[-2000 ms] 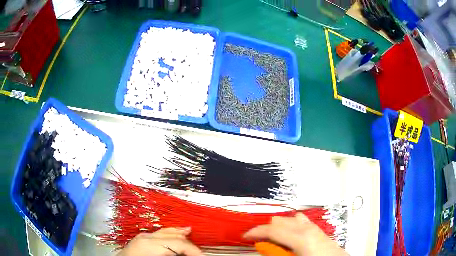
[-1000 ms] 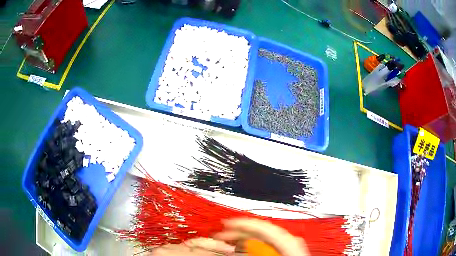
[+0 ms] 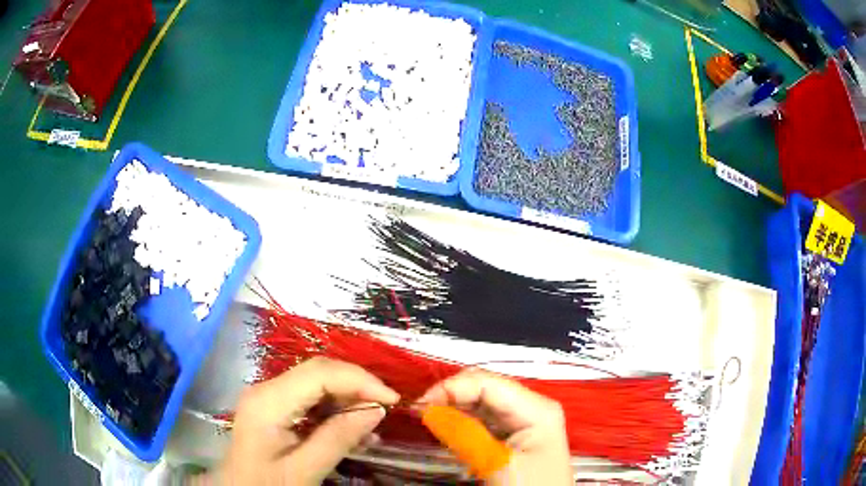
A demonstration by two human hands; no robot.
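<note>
My left hand [image 3: 318,413] is at the lower middle, thumb and forefinger pinched on a thin wire over the red wires [image 3: 608,418]. My right hand [image 3: 508,418] is close on its right, with an orange-handled tool [image 3: 467,441] in its grip. The fingertips of both hands nearly meet; any small part between them is too small to tell. The tool's tip cannot be made out. The black wires [image 3: 513,306] lie beyond the red bundle in the white tray [image 3: 703,318].
A left blue bin [image 3: 242,249] with black and white housings rests tilted on the tray's edge. Paired blue bins [image 3: 469,104] hold white housings and grey metal parts. A long blue bin [image 3: 850,380] with harnesses is at right. Red boxes [image 3: 106,47] stand on the mat.
My hands have risen off the red bundle and come together at the fingertips, with a wire now in my left fingers. The orange tool shows more fully. The view has shifted slightly.
</note>
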